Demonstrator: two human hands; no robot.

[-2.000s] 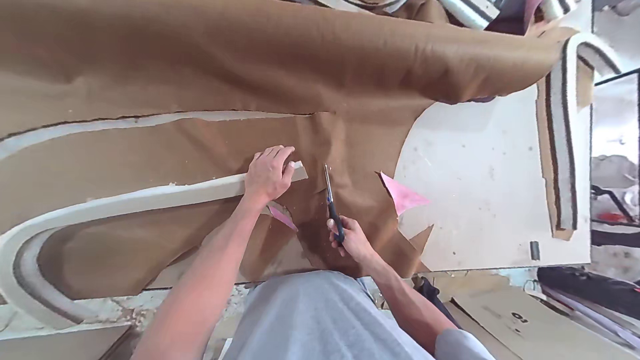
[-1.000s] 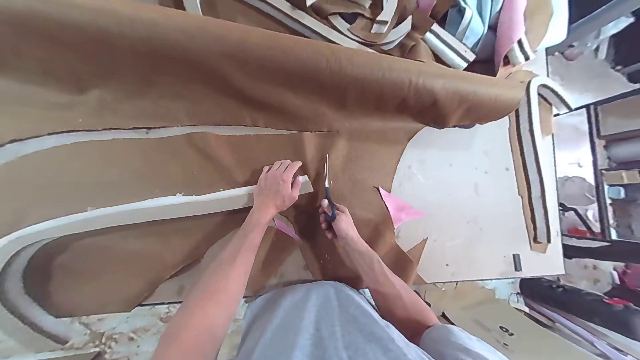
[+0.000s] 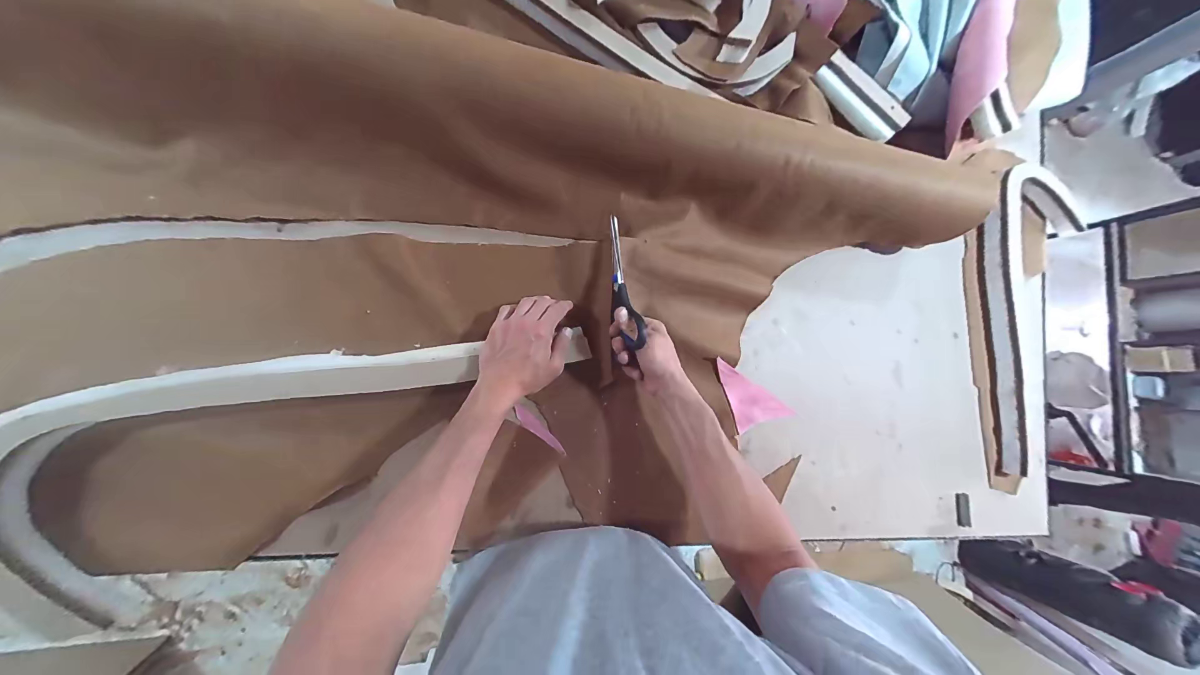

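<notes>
A large brown sheet of leather-like material (image 3: 375, 291) lies over a pale table, its far part folded into a thick roll. My left hand (image 3: 527, 349) grips the right end of a long, curved cream foam strip (image 3: 281, 375) that rests on the sheet. In my right hand (image 3: 647, 352) is a pair of scissors (image 3: 616, 262) with dark handles, blades pointing away from me over the brown sheet. The blades look nearly closed. A slit in the sheet runs left from near the blades, with a pale layer showing. Pink scraps (image 3: 750, 398) lie near both forearms.
A curved padded strip (image 3: 1008, 328) lies at the table's right side, with a small dark block (image 3: 963, 509) near the front edge. Brown and white offcuts (image 3: 722, 47) are heaped beyond the roll. Dark rolled material (image 3: 1078, 591) sits below the table at right.
The scissors have moved away from me over the brown sheet, towards the slit's right end. My left hand stays at the foam strip's end. The view has shifted.
</notes>
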